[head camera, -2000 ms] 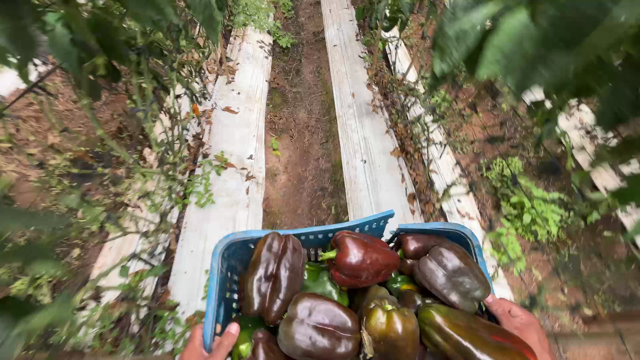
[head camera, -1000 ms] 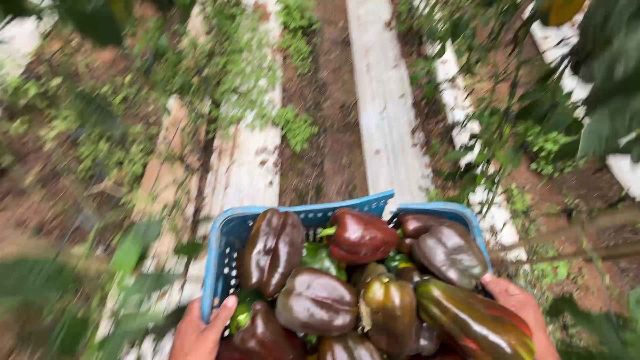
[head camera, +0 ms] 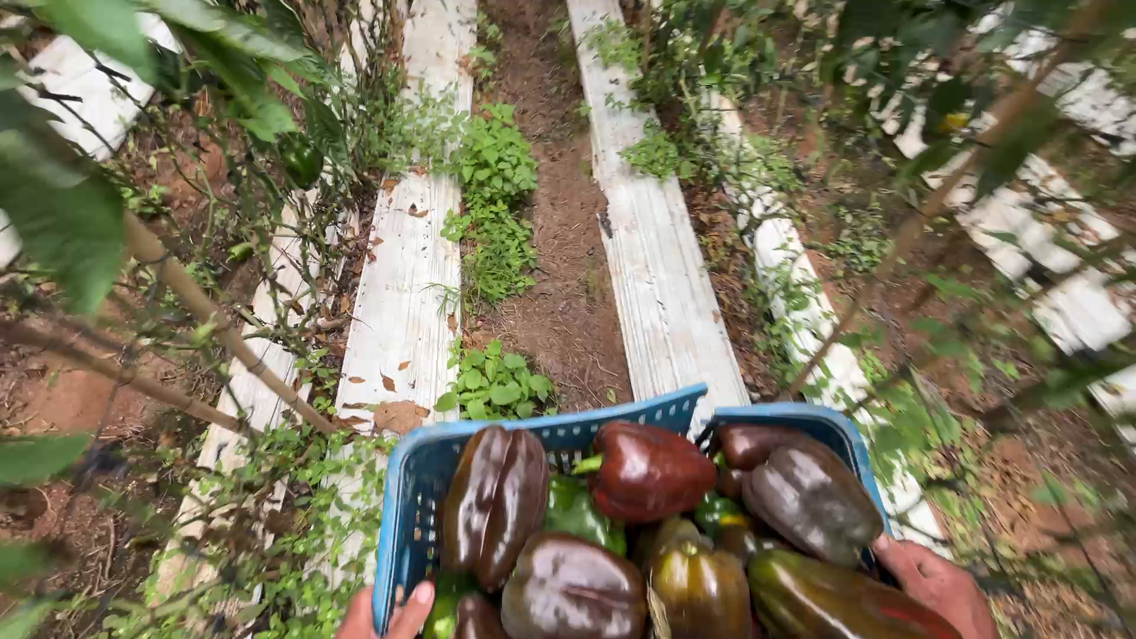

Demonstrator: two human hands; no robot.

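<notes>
A blue perforated plastic basket, its far rim split, is heaped with bell peppers at the bottom of the view. A dark red pepper lies at the far side, between a brown-purple pepper and a dull purple one. Nearer are an olive-brown pepper and a long green-brown one. My left hand grips the basket's left side, thumb over the rim. On the right side my right hand holds the basket, fingers partly hidden by rim and peppers.
A bare soil path runs ahead between a left strip of white sheeting and a right one. Green weeds grow along its left edge. Leafy plants and a cane stake stand at left; a blurred stake leans at right.
The view has moved along the row, and weeds now show close beyond the basket. Both hands keep their hold on the basket, and the peppers lie much as before.
</notes>
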